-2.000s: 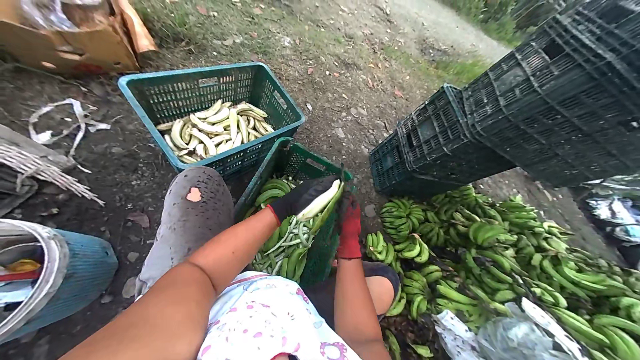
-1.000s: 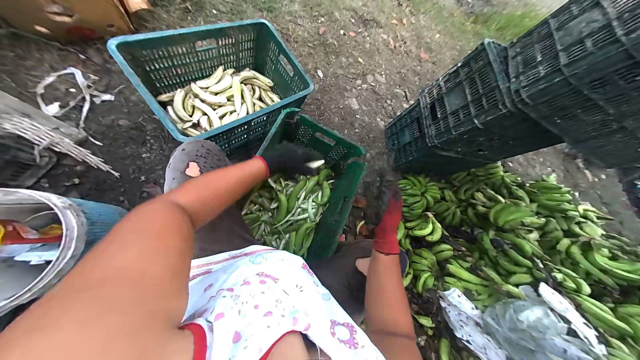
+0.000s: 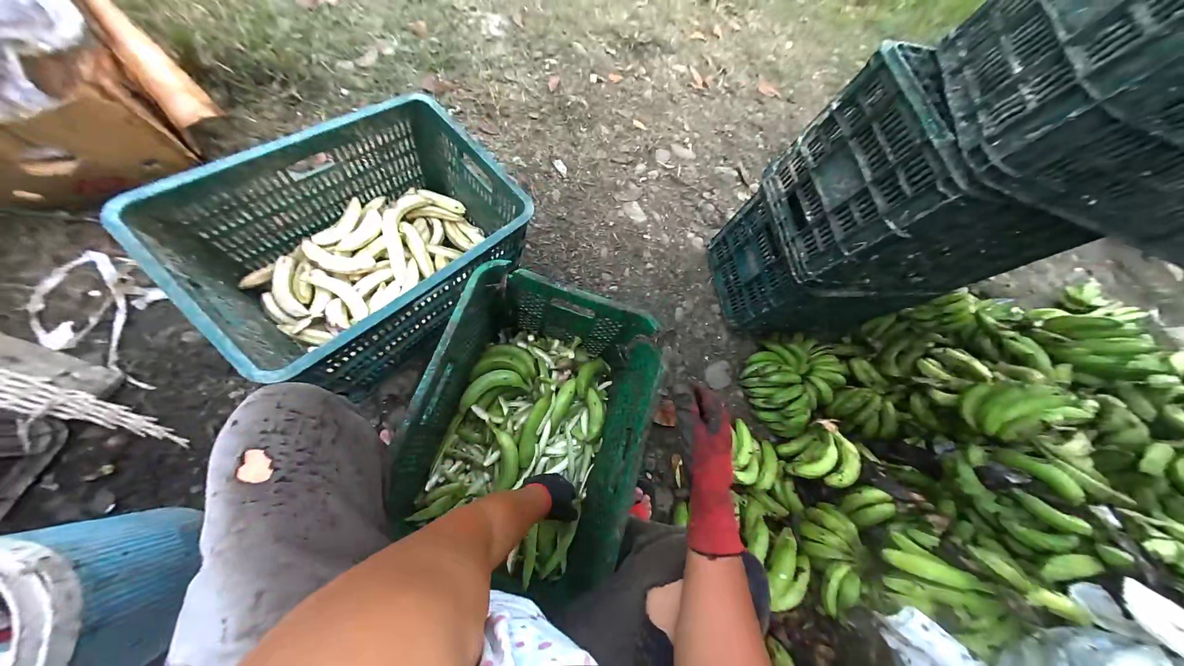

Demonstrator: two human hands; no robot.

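My left hand (image 3: 558,497), in a dark glove, reaches down into the green plastic crate (image 3: 638,407) between my knees; its fingers are hidden among green plantains (image 3: 508,375) and strips of peel (image 3: 560,453). To the right of that crate is my right hand (image 3: 710,472), in a red and dark glove, beside the heap of green plantain bunches (image 3: 1027,407); its fingers are blurred, and whether it holds something small does not show. Peeled plantains (image 3: 370,259) lie in the larger teal crate (image 3: 317,148) at the upper left.
Stacked dark plastic crates (image 3: 851,185) stand at the upper right. A cardboard box (image 3: 92,139) is at the upper left, a blue bucket (image 3: 111,583) at the lower left. White twine (image 3: 79,287) lies on the dirt. Clear plastic (image 3: 1064,647) is by the heap.
Two seconds ago both hands were at a partly peeled plantain over the near crate. The left hand then moved toward the teal crate with a pale piece and is now down in the near crate.
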